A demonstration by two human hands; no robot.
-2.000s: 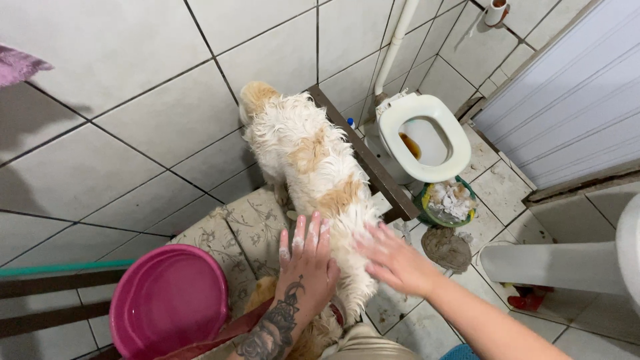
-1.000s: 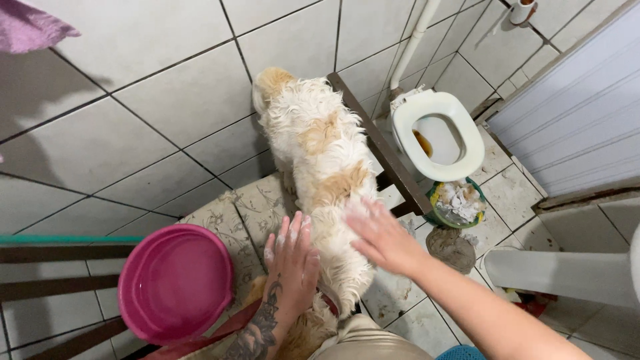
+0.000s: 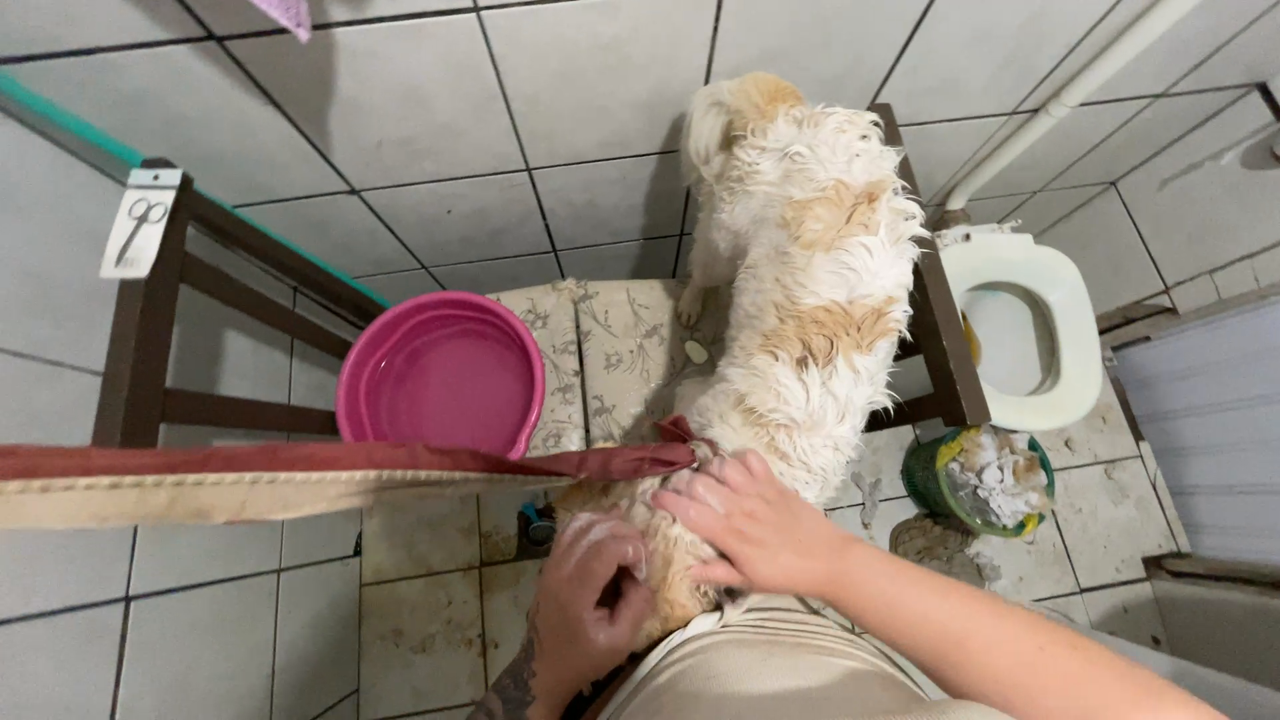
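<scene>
A wet white and tan dog (image 3: 810, 310) stands on a padded bench seat (image 3: 630, 340), its tail end near the tiled wall and its head end against my lap. My left hand (image 3: 595, 580), with suds on it, is curled at one side of the dog's head; whether its fingers hold fur cannot be seen. My right hand (image 3: 745, 520) lies over the dog's neck with its fingers spread. A red and beige cloth strap (image 3: 400, 480) runs from the left edge to the dog's neck. Left of the dog, a pink plastic basin (image 3: 440, 375) holds water.
A dark wooden armrest (image 3: 930, 290) borders the dog's right side. Beyond it stand a toilet (image 3: 1075, 340) and a green waste basket (image 3: 930, 485) full of paper. A tag picturing scissors (image 3: 145, 222) hangs on the wooden frame at left. A white pipe (image 3: 1060, 105) runs down the wall.
Both hands have moved from the dog's back down to its neck and head, and the left one has curled. The strap now stretches across the view to the left. The view has shifted.
</scene>
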